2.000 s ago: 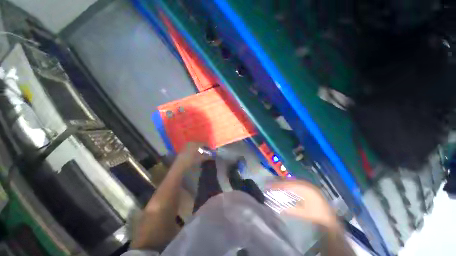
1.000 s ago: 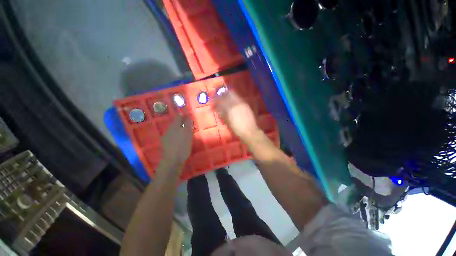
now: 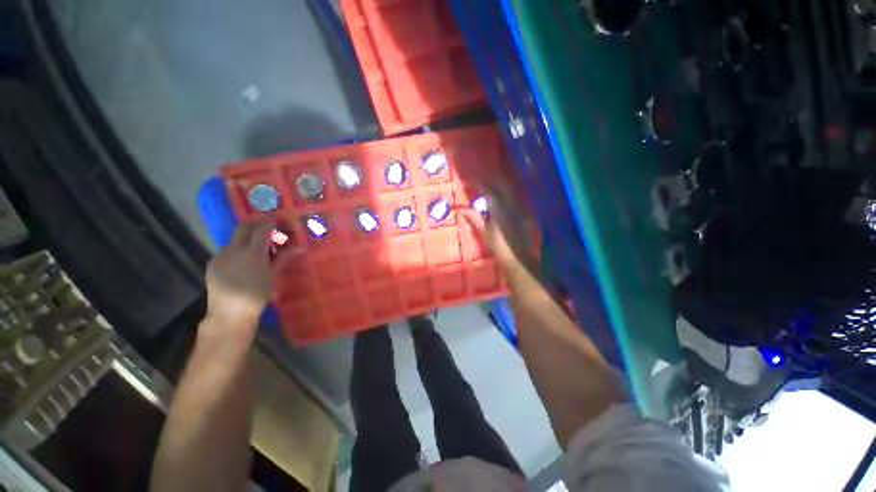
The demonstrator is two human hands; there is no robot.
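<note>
A red compartment tray (image 3: 331, 322) lies in front of me, tilted in view, with a blue bin (image 3: 217, 213) under its left end. Round units sit in its two upper rows; most have lit faces, such as the lit unit (image 3: 348, 175), and two at the left of the top row look unlit. My left hand (image 3: 243, 267) is at the left end of the second row, its fingertips on a unit (image 3: 279, 237) with a reddish lit face. My right hand (image 3: 485, 229) is at the right part of the same row, its fingertips on a lit unit (image 3: 480, 204).
Another red tray (image 3: 413, 72) lies beyond, along the rack. The blue shelf edge (image 3: 567, 207) and green mat (image 3: 588, 231) run down the right. Dark round pieces and black cables are on the shelf, with a blue light (image 3: 775, 358). Equipment stands at lower left.
The tray's second row now holds several lit units. My left hand has moved left along the row, and my right hand has moved right and slightly down from the top row.
</note>
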